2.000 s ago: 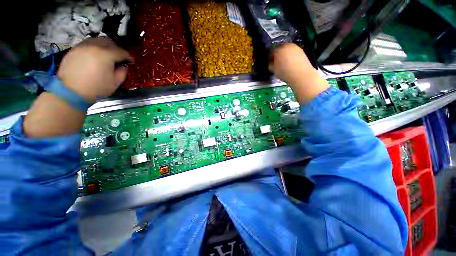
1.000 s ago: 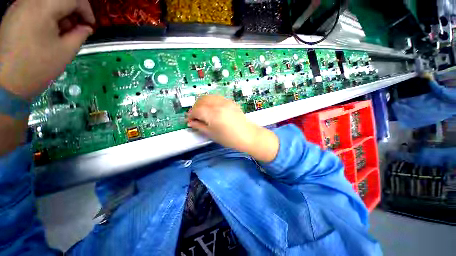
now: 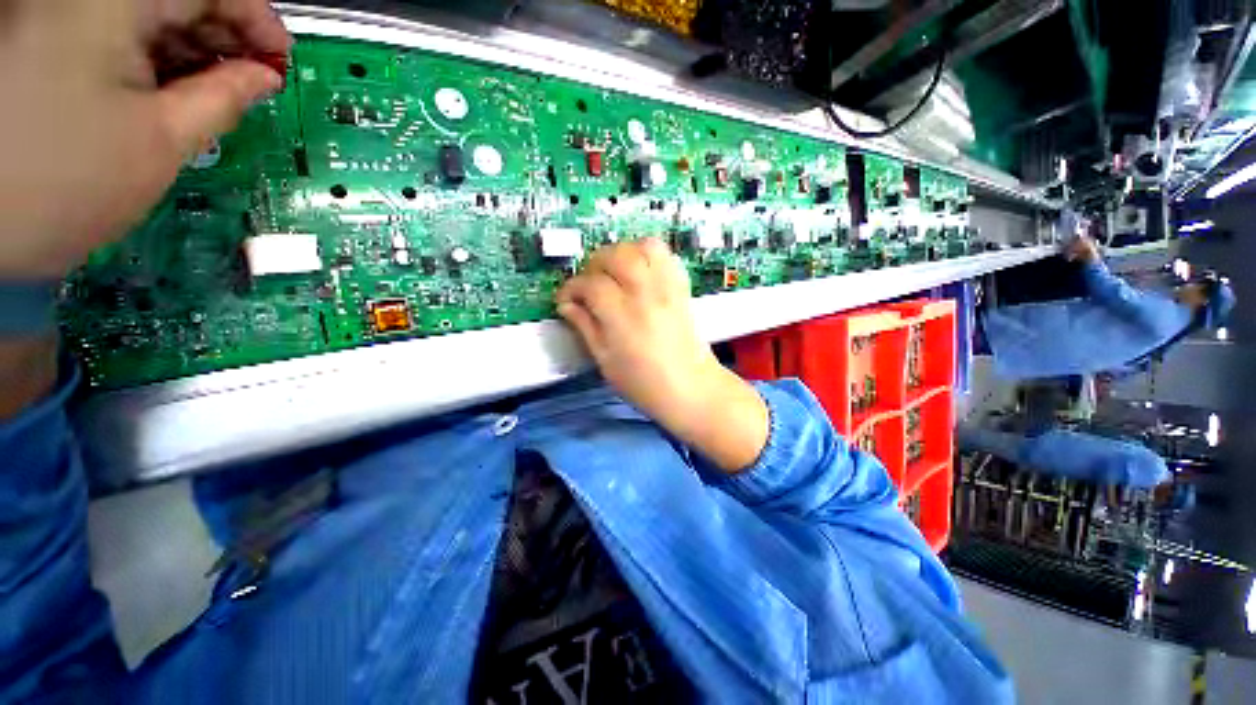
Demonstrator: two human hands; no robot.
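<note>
Green circuit boards [image 3: 413, 207] lie in a row in front of me. My left hand [image 3: 103, 145], large and cut off by the left edge, is over the leftmost board. Its thumb and fingers are pinched, with a small red component [image 3: 281, 64] at the tips. My right hand [image 3: 641, 320] rests with curled fingers at the boards' front edge, beside a white connector [image 3: 561, 243]; what is under its fingers is hidden. An orange-and-black block [image 3: 390, 317] and a dark capacitor [image 3: 452, 164] stand on the board between my hands.
A metal rail [image 3: 331, 393] runs along the boards' front. Yellow components [image 3: 658, 11] and black components [image 3: 769, 44] lie in bins behind. A red compartment crate [image 3: 882, 400] is at the right. A person in blue [image 3: 1102, 331] is farther off at the right.
The view has turned from the bins down to the boards and right. My right hand has come from the bins behind to the boards' front edge. My left hand is now over the boards.
</note>
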